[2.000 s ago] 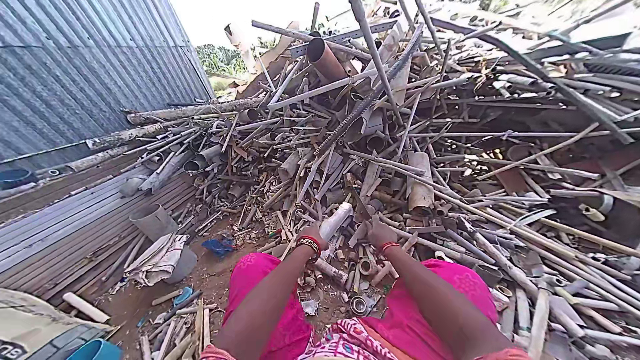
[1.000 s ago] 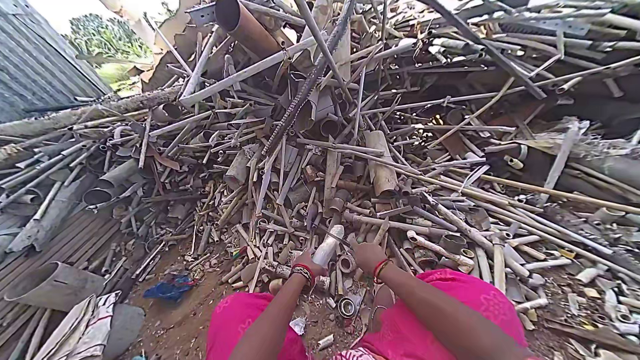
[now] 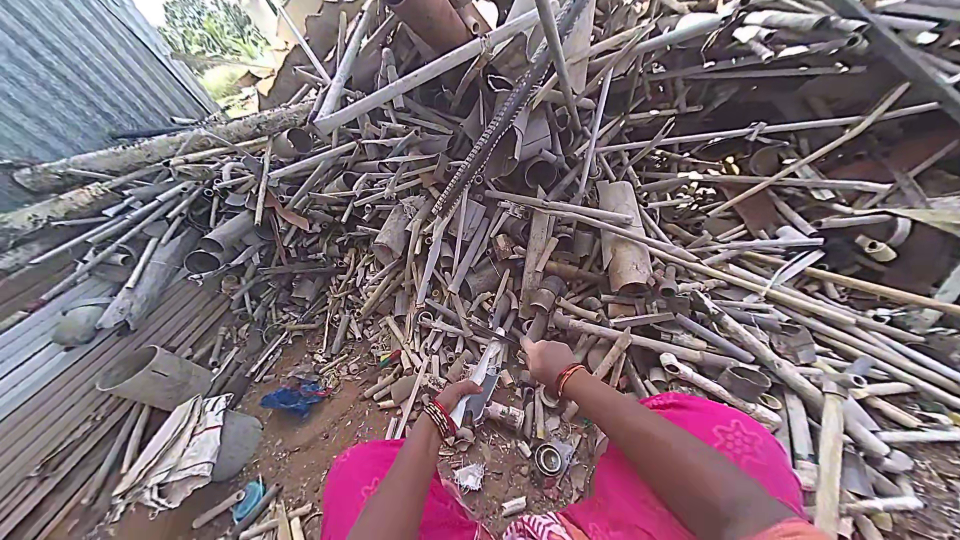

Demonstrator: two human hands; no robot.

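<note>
My left hand grips a white plastic pipe piece, which slants up and away from me. My right hand is closed on the handle of a dark-bladed tool, whose blade lies across the far end of the white piece. The tool's exact kind cannot be told. Both hands are low over the ground between my knees, at the near edge of a heap of scrap pipes. Below them a metal-looking ring lies on the soil.
Long pipes jut from the heap on the right. A wide pipe section, a folded sack and blue plastic lie at left. Stacked long strips run beside a corrugated metal wall. A bluish scrap is near the bottom.
The view has tilted and shifted over the heap. Both hands stay close together at the white piece, and the dark blade now lies across its far end.
</note>
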